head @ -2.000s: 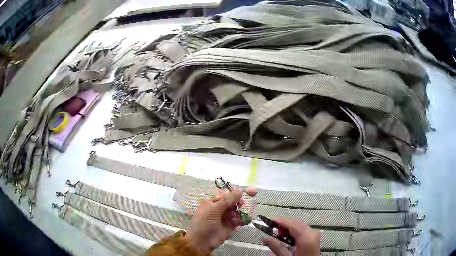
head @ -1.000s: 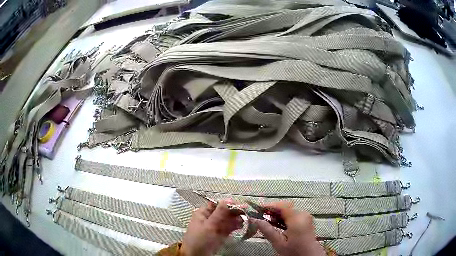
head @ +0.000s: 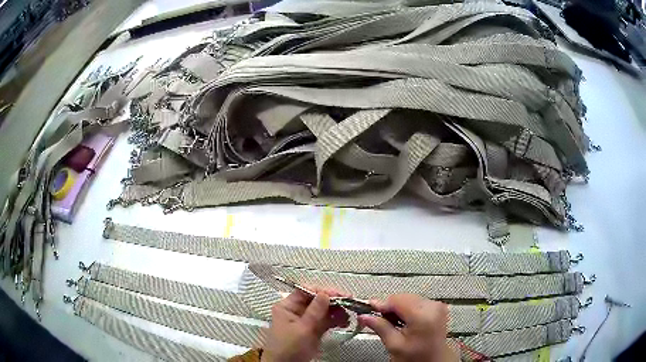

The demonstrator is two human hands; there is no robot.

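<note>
My left hand (head: 301, 325) pinches a webbing strap (head: 263, 284) at the lower middle, its folded part running up-left from my fingers. My right hand (head: 418, 327) holds the dark thread snips (head: 358, 305), with the blades pointing left against the strap at my left fingertips. A pale loop of webbing shows between my hands. Whether the blades are closed on a thread is too small to tell. Several straps with end hooks lie in rows beneath and beside my hands, such as the top strap (head: 397, 263).
A big heap of straps (head: 397, 78) fills the table behind the rows. A smaller pile (head: 35, 191) lies at the left beside a pink-lilac notebook (head: 88, 180), yellow tape roll (head: 63, 184) and dark red case (head: 79, 158). A thin pale stick (head: 615, 302) lies at the right.
My hands have come together at the strap since two seconds ago. The hook seen above my left hand is no longer visible. The snips now lie flatter, pointing left.
</note>
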